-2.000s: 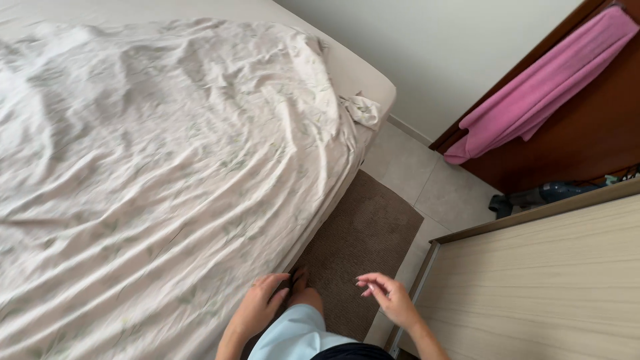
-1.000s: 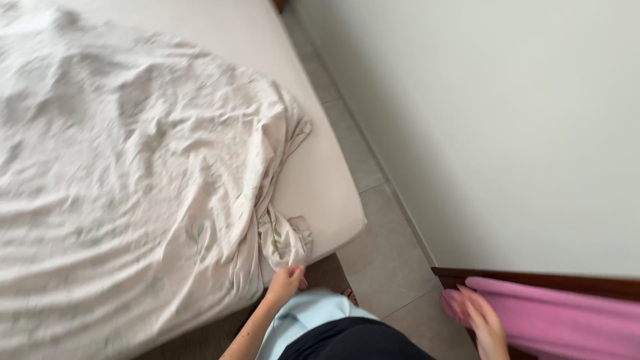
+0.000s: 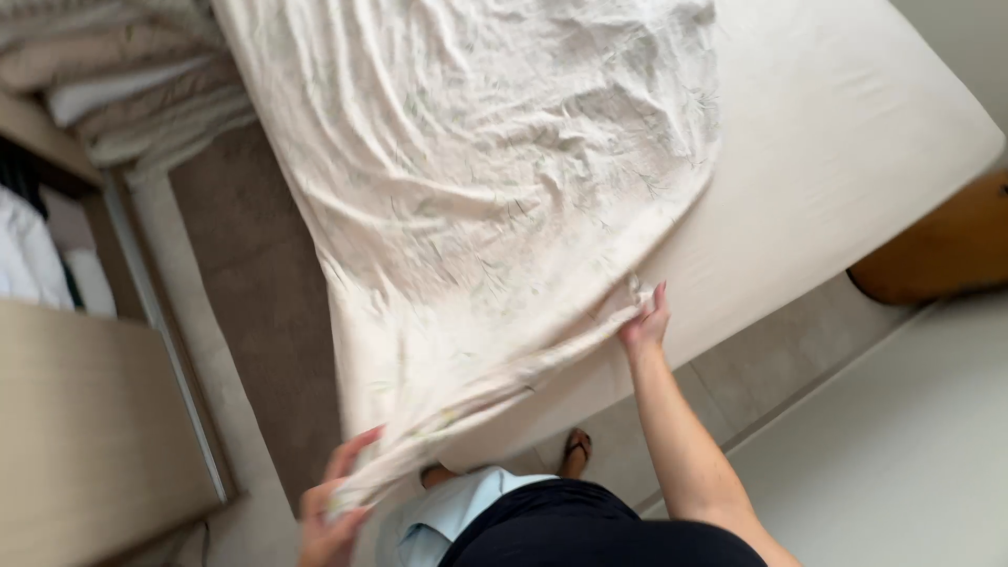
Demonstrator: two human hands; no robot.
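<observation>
A pale, leaf-patterned bed sheet point(image 3: 488, 205) lies wrinkled over part of a mattress with a plain cream cover point(image 3: 819, 150). Its near edge is lifted and stretched between my hands. At the lower left, my left hand point(image 3: 339, 492) grips one corner of the sheet, beyond the mattress edge. My right hand point(image 3: 647, 319) holds the same edge farther right, over the side of the mattress, with the fabric bunched at its fingers. Part of the mattress corner is hidden under the sheet.
A brown rug point(image 3: 252, 260) runs along the bed's left side. Folded bedding point(image 3: 150, 79) is piled at the upper left, near a wardrobe with a light wood door point(image 3: 94, 425). A wall point(image 3: 890, 441) stands at the right, and a brown wooden piece point(image 3: 937, 236) near the far corner.
The view has swung round a lot. Both hands now hold the sheet's edge and it is pulled out between them; two seconds ago both were off the sheet, with nothing plainly held.
</observation>
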